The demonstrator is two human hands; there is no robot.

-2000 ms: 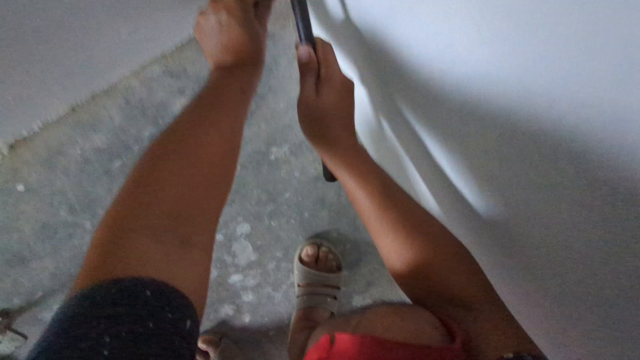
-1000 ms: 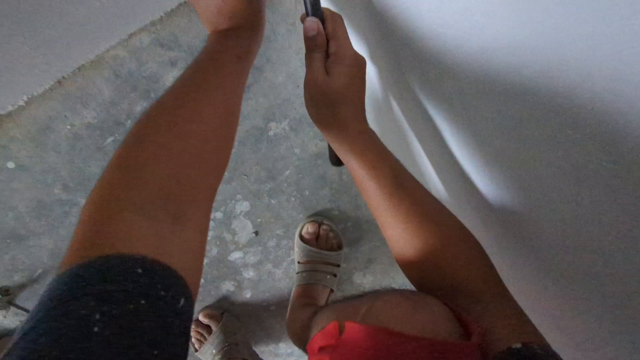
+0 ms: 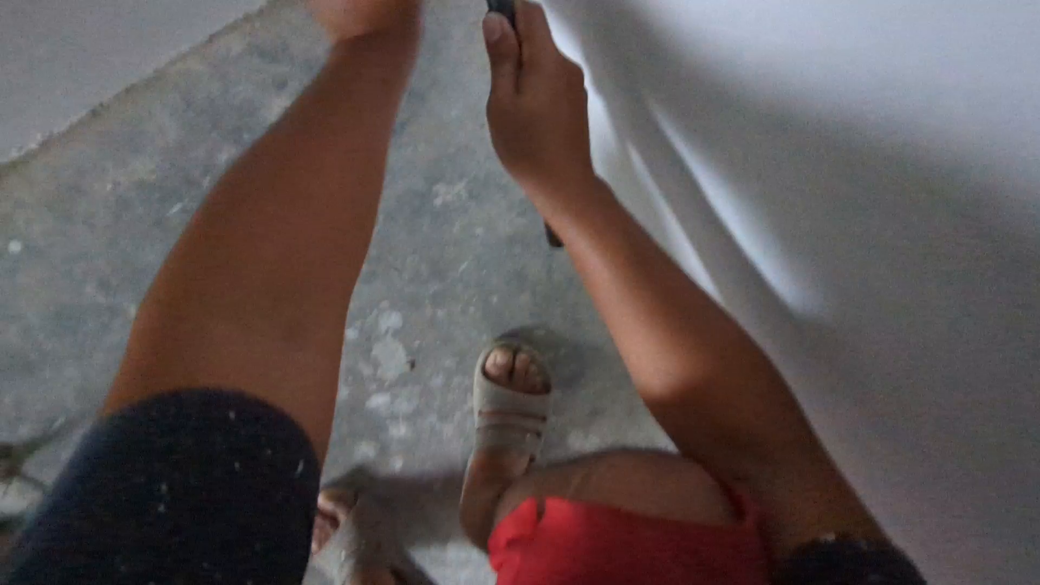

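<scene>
My right hand point(image 3: 540, 101) is closed around a dark bar or handle point(image 3: 554, 234), its thumb lying along it. One end of the bar shows below my wrist, and the other runs out of view at the top edge. My left hand point(image 3: 366, 16) is cut off by the top edge; only its wrist side shows, blurred, so its fingers and anything in them are hidden. It is to the left of my right hand, apart from it.
A pale wall point(image 3: 918, 203) rises close on the right, with streaks of light and shadow. Another pale surface point(image 3: 106, 57) is at the upper left. Below is a stained concrete floor point(image 3: 439, 268), where my feet stand in light sandals point(image 3: 508, 414). Something unclear lies at the lower left.
Both hands now appear higher in the view than two seconds ago, and the left has mostly left the frame. My right hand has kept its hold on the dark bar.
</scene>
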